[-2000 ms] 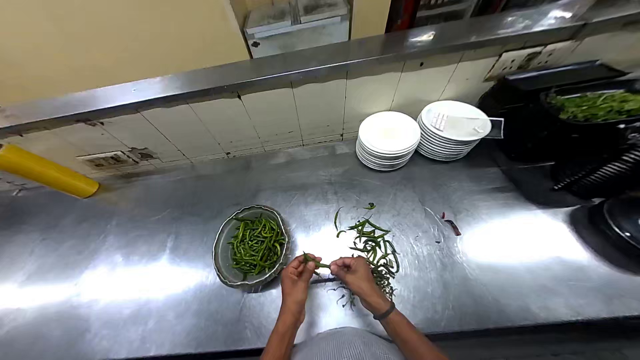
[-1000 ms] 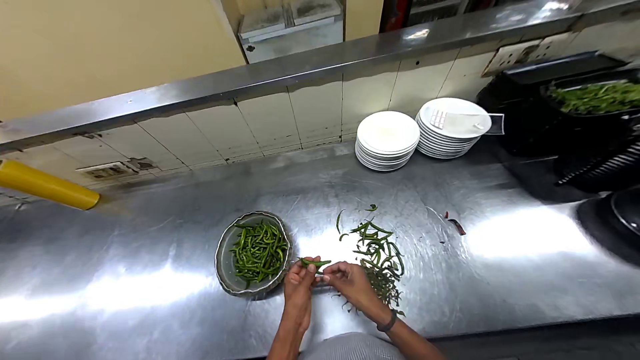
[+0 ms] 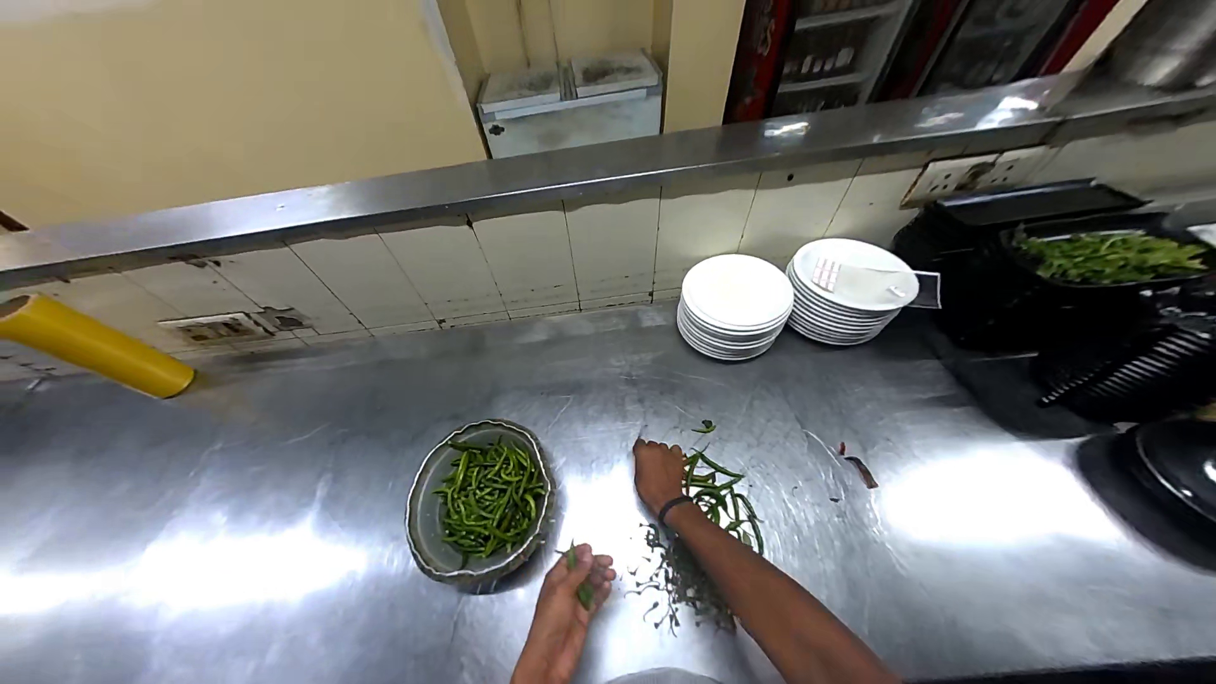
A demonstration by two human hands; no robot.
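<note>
A round bowl with a wavy rim (image 3: 419,549) stands on the steel counter and holds many green chillies (image 3: 489,499). Just right of it, my left hand (image 3: 573,594) is palm up with green chilli in its curled fingers. My right hand (image 3: 658,475) reaches farther out, at the left edge of a loose group of green chillies (image 3: 731,494); its fingertips are partly hidden, so I cannot tell whether it holds anything. Beneath and beside my right forearm lies a scatter of cut-off stems (image 3: 679,579), partly covered by the arm.
Two stacks of white plates (image 3: 734,299) (image 3: 845,285) stand by the tiled wall. A yellow tube (image 3: 100,347) leans at the far left. Black containers, one with leafy greens (image 3: 1111,256), are at the right. A dried red chilli (image 3: 861,470) lies right of the loose green ones.
My hands were close together at a chilli beside the bowl. My right hand has moved away and forward to the loose chillies, while my left hand stays near the bowl, its palm now turned up.
</note>
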